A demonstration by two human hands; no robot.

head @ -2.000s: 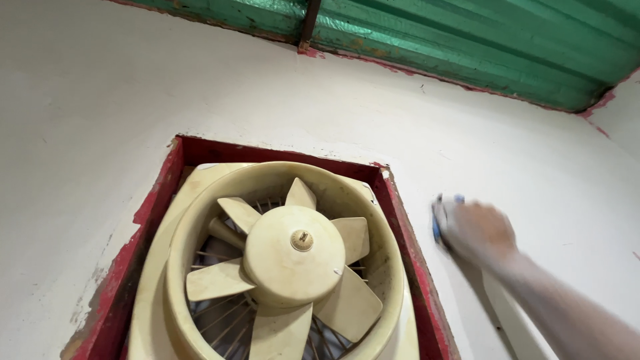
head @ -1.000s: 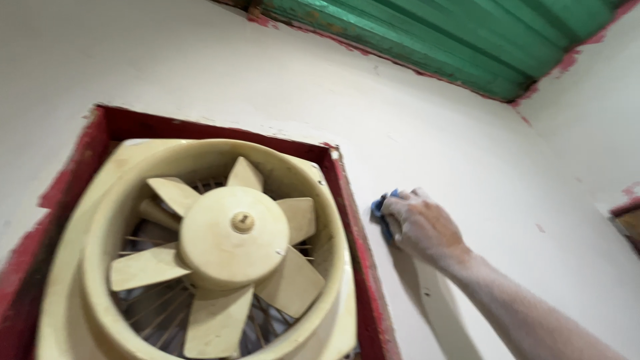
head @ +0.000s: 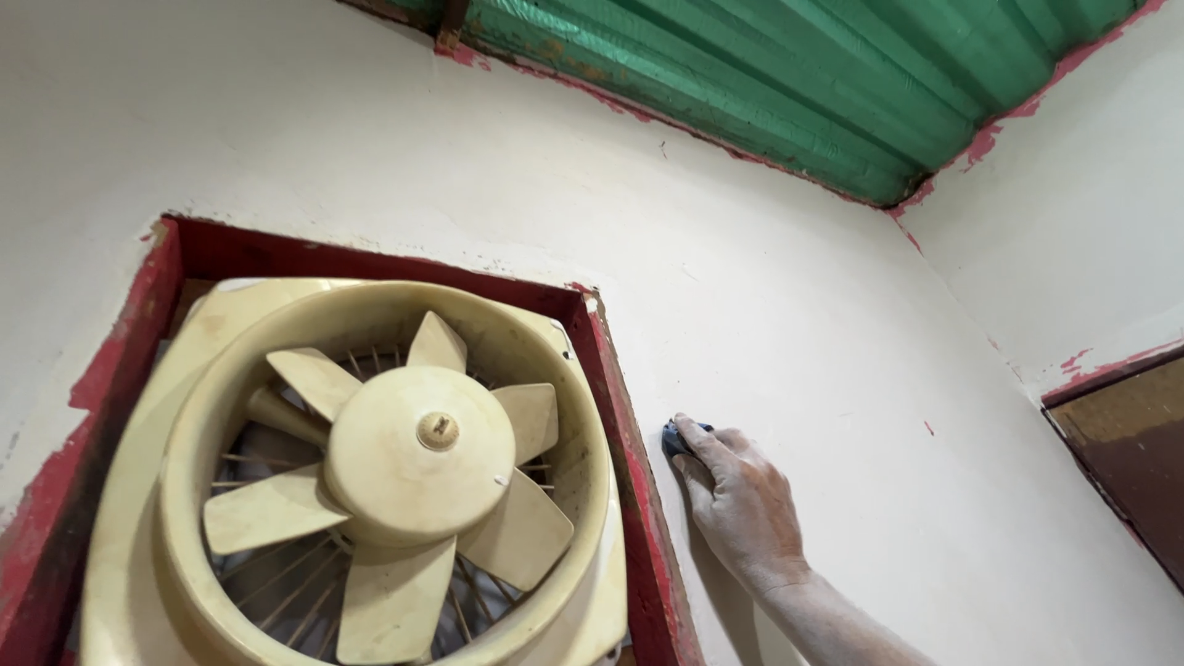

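My right hand [head: 745, 504], coated in pale dust, grips a small dark blue object [head: 683, 438] and presses it against the white wall [head: 832, 342]. The fingers hide most of that object, so its kind cannot be told. Just left of the hand runs the side of a red-painted recess frame [head: 615, 416]. Inside the frame sits a cream plastic exhaust fan [head: 421, 453], its several blades still. My left hand is out of view.
Green corrugated sheeting [head: 740, 83] meets the wall top along a ragged red paint edge. A wall corner stands at the right, with a brown panel [head: 1133, 444] low beyond it. A dark bracket [head: 450, 26] hangs at the top.
My right hand stays on the wall beside the fan frame, still holding the blue object, and is lower relative to the frame's top corner than before. The view has shifted.
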